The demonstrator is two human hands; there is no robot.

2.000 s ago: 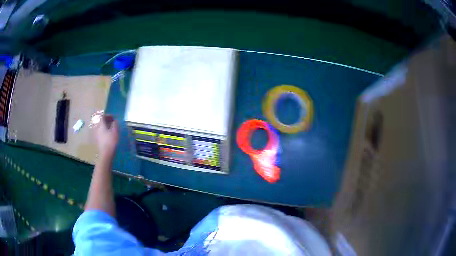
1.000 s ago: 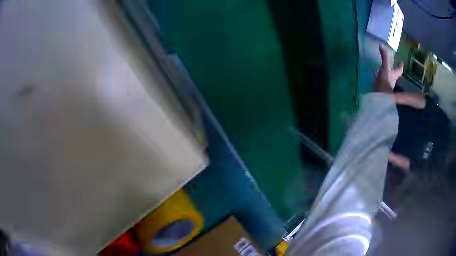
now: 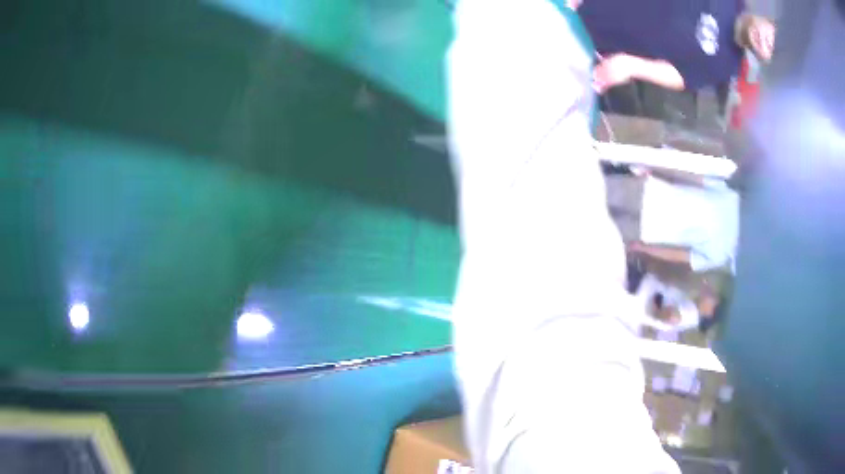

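Observation:
A blurred, pale sleeve (image 3: 547,278) of mine runs from the bottom edge up to the top edge; I cannot tell for certain which arm it is. Its hand is cut off by the top edge, where only a speck of skin shows. My other hand is out of the picture. A corner of a brown carton (image 3: 428,446) with a small white label (image 3: 454,467) shows at the bottom, partly hidden by the sleeve.
The wide green conveyor surface (image 3: 232,222) fills the left, with a dark band and a thin edge rail (image 3: 232,378). A yellow-edged dark object (image 3: 56,449) lies bottom left. A person in dark clothes (image 3: 649,37) and other people stand beyond, near white bars (image 3: 662,159).
The view has swung away from the scale and tapes, over the conveyor. The pale sleeve now spans the middle of the picture, and the reaching hand has left through the top.

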